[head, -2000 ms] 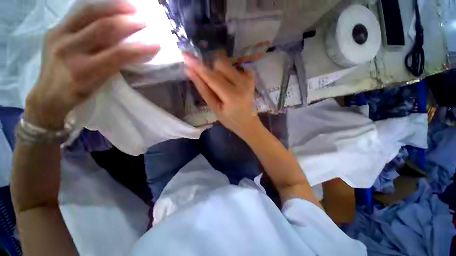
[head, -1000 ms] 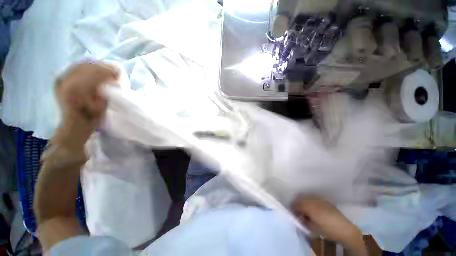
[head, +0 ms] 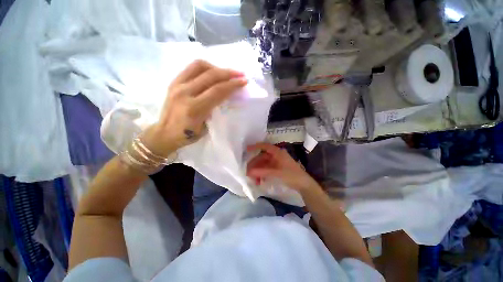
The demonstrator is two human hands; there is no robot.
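Observation:
A white garment piece [head: 220, 132] lies at the machine's left front and hangs over the table edge. My left hand [head: 193, 102] rests on top of it, fingers pointing to the needle area, its fingertips pressing the cloth under the bright lamp. My right hand [head: 276, 168] is below the table edge with its fingers curled at the cloth's right border; a grip there looks likely, but the fingertips are partly hidden. The overlock machine [head: 309, 44] stands right of the cloth. A small white label [head: 310, 143] hangs at the table edge, right of my right hand.
Grey snips [head: 358, 110], a white roll [head: 426, 74], a black rectangle [head: 465, 58] and black-handled scissors [head: 488, 102] lie to the right. White panels [head: 33, 110] lie left on a purple cloth [head: 83, 126]. A white bundle [head: 402, 187] hangs right. A blue crate [head: 25, 220] stands lower left.
One second ago the cloth was stretched and blurred between my spread hands. Now it lies at the machine, with my left hand moved right onto it and my right hand moved up and left.

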